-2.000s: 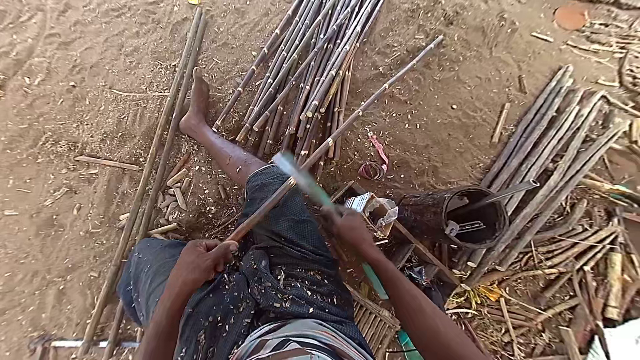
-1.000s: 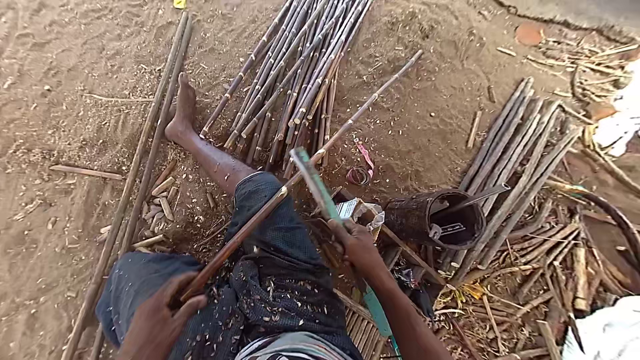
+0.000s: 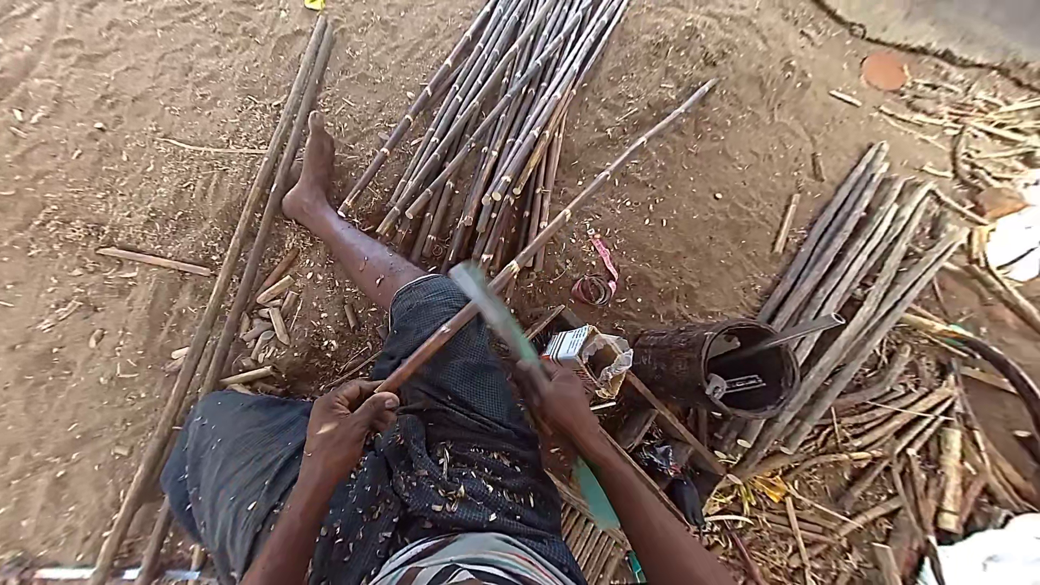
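Between my thumb and fingers, my left hand [image 3: 348,426] grips the lower end of a long wooden stick [image 3: 581,197], which slants across my thigh toward the upper right. My right hand [image 3: 556,398] is closed around a long green bladed tool [image 3: 497,313], blurred at its upper end. That end crosses the stick above my knee; whether they touch I cannot tell. Part of the tool's lower length is hidden by my forearm. Small pale shavings lie scattered on the dark cloth [image 3: 467,406] over my lap.
Ahead lies a pile of dark sticks [image 3: 520,97]. Two long poles [image 3: 244,219] lie left of my foot. At right are an open box [image 3: 601,353], a dark cylindrical container [image 3: 674,366] with a metal tube, and a stack of grey sticks [image 3: 861,268]. A pink strap [image 3: 603,253] lies on the soil.
My left hand has shifted along the stick to its lower end, which now shows at my fingers. The green tool stays in my right hand, across the stick.
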